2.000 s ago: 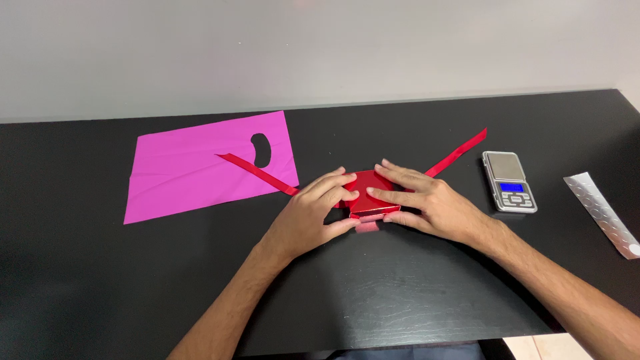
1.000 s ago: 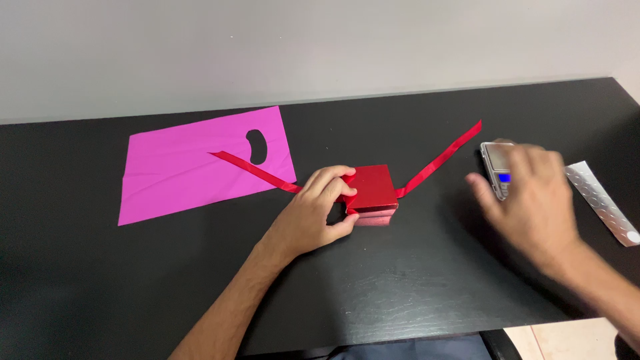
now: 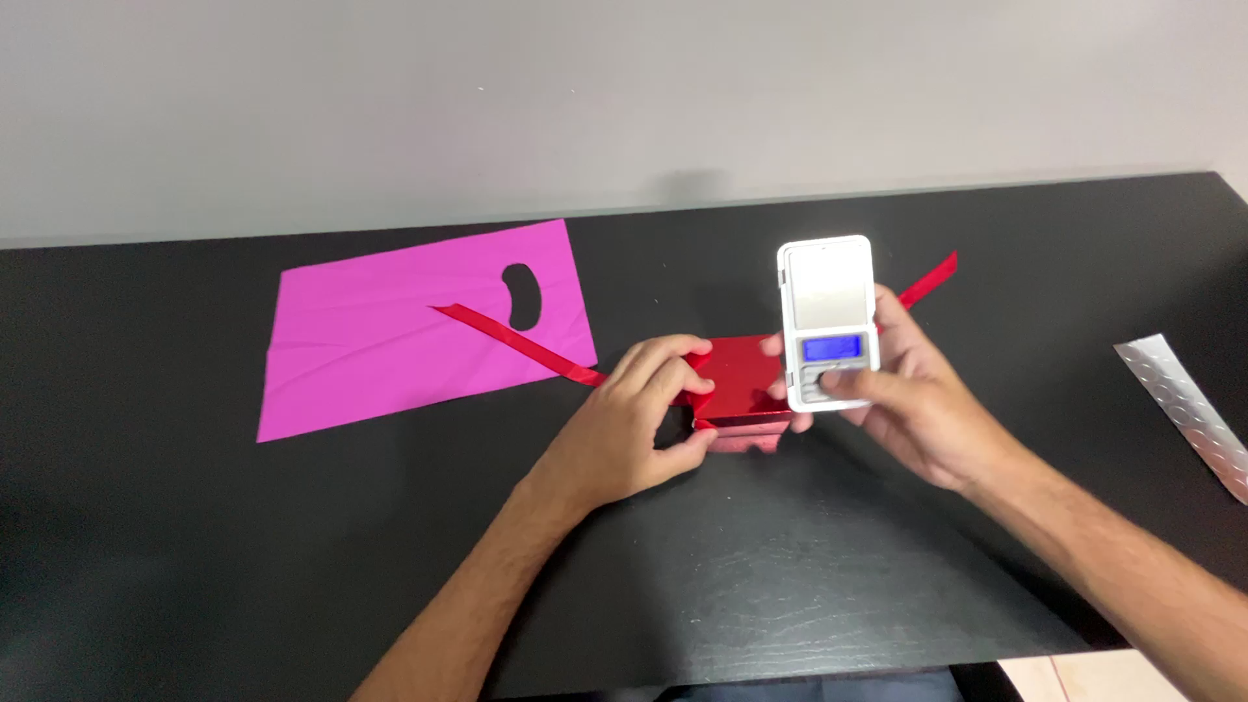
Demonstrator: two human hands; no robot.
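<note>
My left hand grips the left edge of a shiny red box that stands on the black table. In my right hand is a small silver digital pocket scale, raised above the box's right side and tilted toward me, its screen lit blue and my thumb on its buttons. The scale and fingers cover the box's right end. A red ribbon runs out from the box on the left over a pink plastic bag with a cut-out handle; another red ribbon length shows at the right behind my right hand.
A silver embossed strip lies at the right of the black table. Behind the table's far edge rises a pale grey wall. Light floor shows past the near edge at the lower right.
My right hand left the red box, reached to the scale on the table at the right, and has now lifted it and brought it left to the box. My left hand has stayed on the box.
</note>
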